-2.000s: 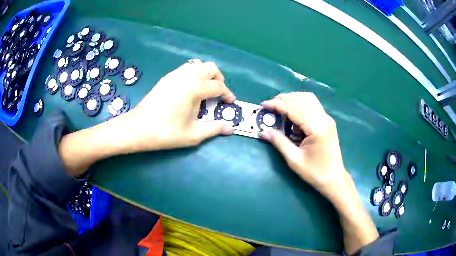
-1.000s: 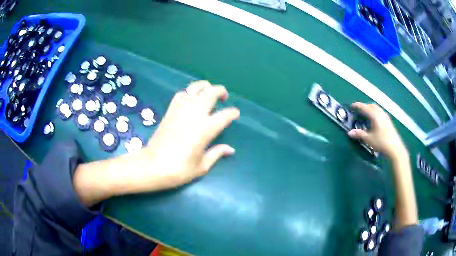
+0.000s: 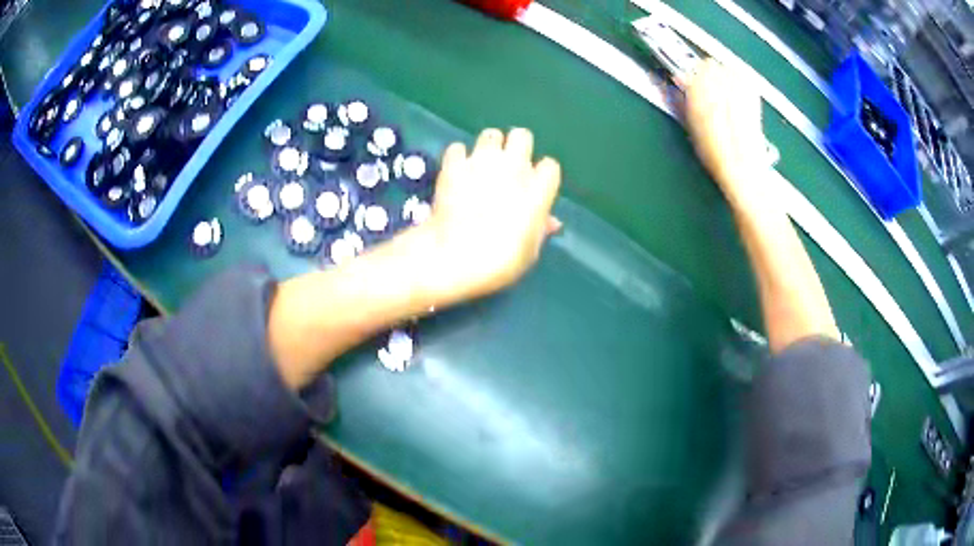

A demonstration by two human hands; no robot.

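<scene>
My left hand [image 3: 497,219] is over the green bench, just right of the loose round parts [image 3: 330,205]. Its back faces the camera, its fingers are bent, and the palm is hidden. My right hand [image 3: 726,112] is extended to the far side, with its fingertips at the near end of a pale fixture strip [image 3: 668,45]. Its fingers are blurred and partly hidden, so the grip cannot be told. The loose parts are black notched discs with pale centres. One single round part [image 3: 396,350] lies below my left wrist.
A blue tray [image 3: 230,126] heaped with round parts stands at the left. A small blue bin [image 3: 878,139] is at the far right. A red object [image 3: 497,5] is at the top edge. White lengthwise strips [image 3: 598,48] cross the bench. A filled strip [image 3: 938,446] lies at the right.
My right hand has gone from the filled strip it was handling to another strip farther off. My left hand's fingers have drawn closer together. The view has shifted, moving the tray and loose parts rightward in the picture.
</scene>
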